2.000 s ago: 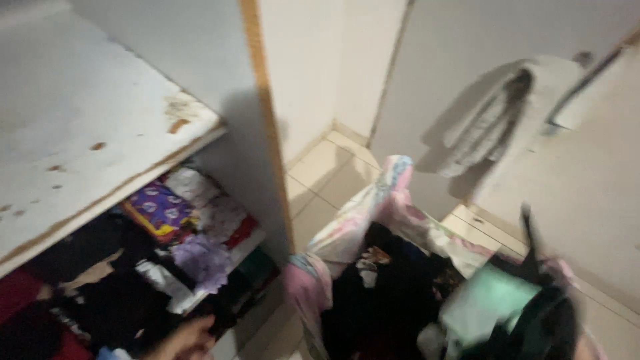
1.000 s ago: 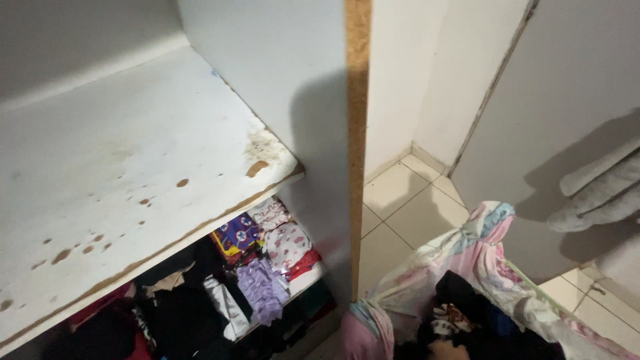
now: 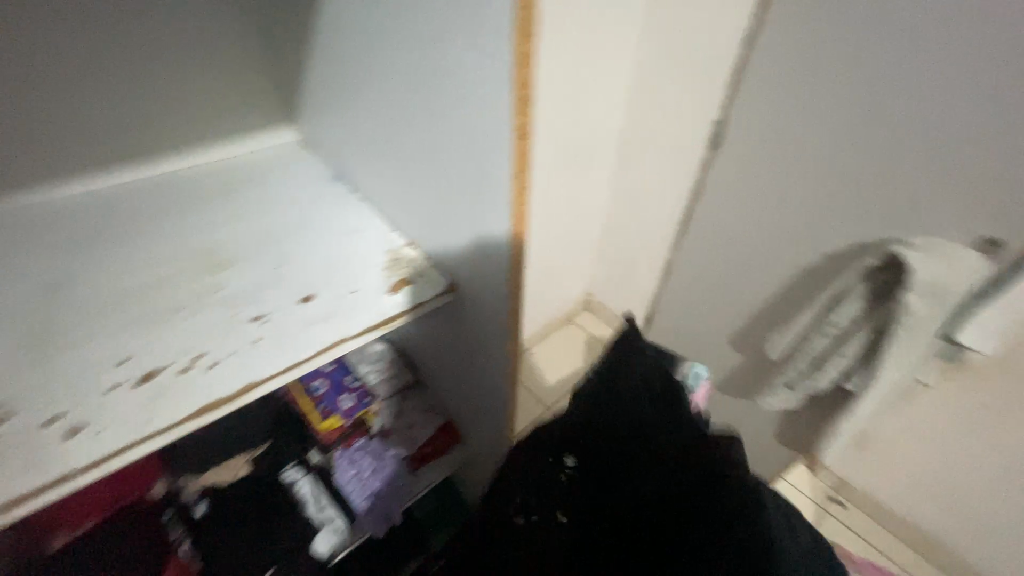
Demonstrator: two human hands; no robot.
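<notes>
A black cloth garment [image 3: 632,472] with small pale marks rises in front of me at the lower middle. It hides most of what lies behind it; a bit of pink and light blue patterned fabric [image 3: 696,384] shows past its right edge. Neither of my hands can be seen, so what holds the garment is hidden. Left of it, under the shelf, lie a lilac cloth [image 3: 370,480], a purple and yellow patterned cloth [image 3: 332,396], a white cloth [image 3: 316,508] and dark clothes [image 3: 248,520].
The worn white cabinet shelf [image 3: 240,264] juts out at the left, its front edge chipped. The cabinet's side panel [image 3: 522,200] stands at the middle. A light towel [image 3: 848,336] hangs at the right by the wall. Floor tiles [image 3: 560,360] show behind the garment.
The black garment now stands up before the patterned fabric-lined container, covering most of it. One second ago dark clothes lay low inside that container.
</notes>
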